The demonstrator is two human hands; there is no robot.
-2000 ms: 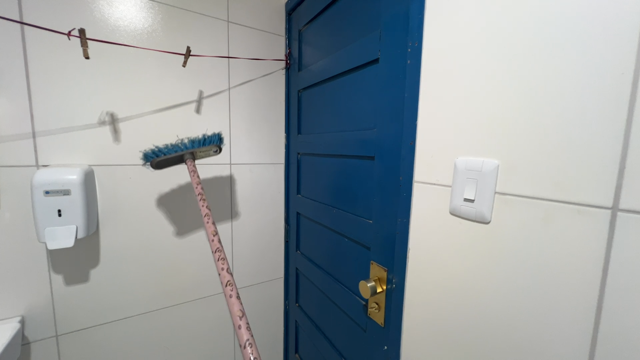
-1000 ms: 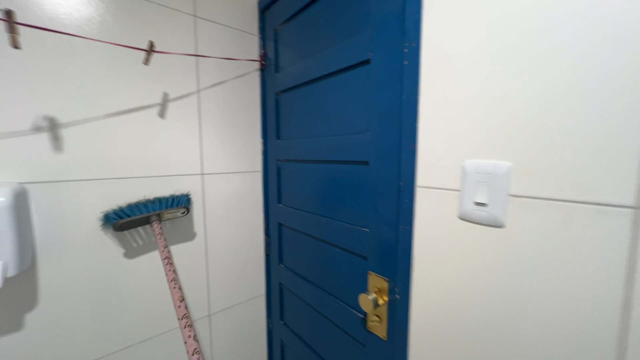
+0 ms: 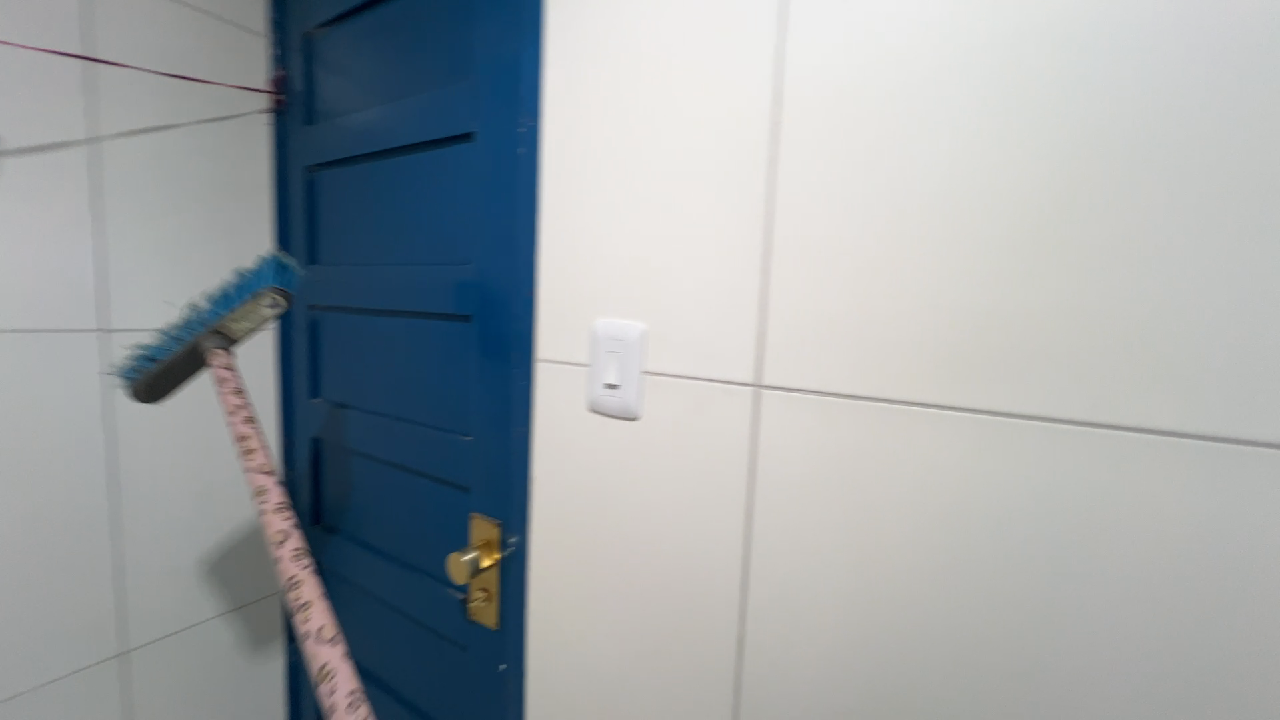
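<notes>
Neither my left hand nor my right hand shows in the head view. A broom (image 3: 215, 325) with blue bristles and a grey head is raised, bristles up, at the left. Its pink patterned handle (image 3: 285, 540) slants down to the right and leaves the frame at the bottom, so whatever holds it is hidden. The broom head is tilted, its right end higher, and overlaps the left edge of a blue panelled door (image 3: 390, 220).
The door has a brass knob (image 3: 465, 565) on a brass plate. A white light switch (image 3: 617, 370) is set in the tiled wall (image 3: 950, 250) right of it. A dark red string (image 3: 150, 70) runs to the door's upper left edge.
The view has turned to the right; the soap dispenser and clothespins are out of frame. The broom head has tilted more and now overlaps the door's edge instead of only the left wall.
</notes>
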